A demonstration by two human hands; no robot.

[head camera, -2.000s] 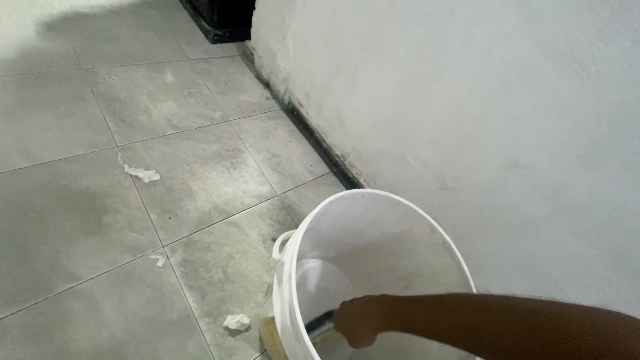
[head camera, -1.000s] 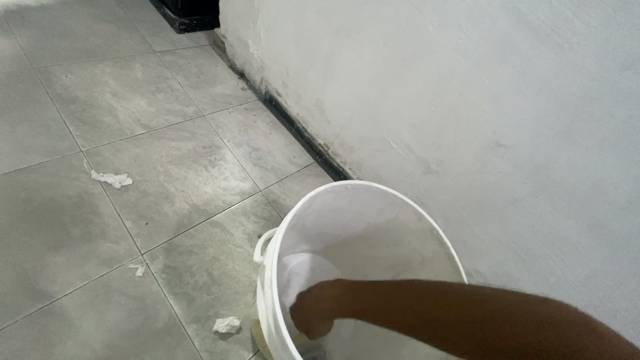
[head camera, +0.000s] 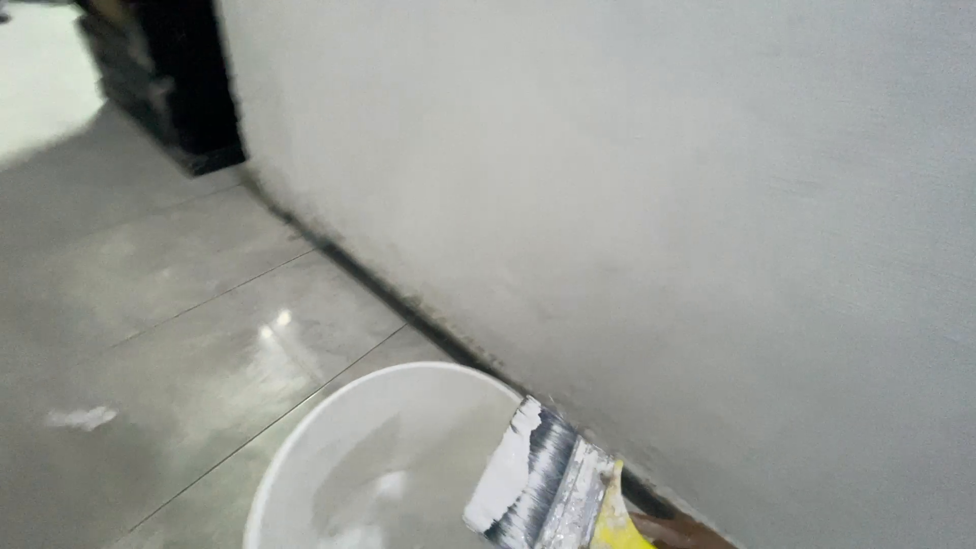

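Observation:
A wide paintbrush with a yellow handle, its bristle tips loaded with thick white paint, is held over the right rim of a white plastic bucket. My right hand shows only in part at the bottom edge, closed around the brush handle. White material shows low inside the bucket. I do not see my left hand.
A grey-white wall rises on the right, with a dark strip along its foot. Grey floor tiles lie to the left, with a white scrap on them. A black object stands at the far wall end.
My right hand was inside the bucket in the earlier frames; it has come up and out to the right, with the loaded brush now visible. The view has shifted toward the wall.

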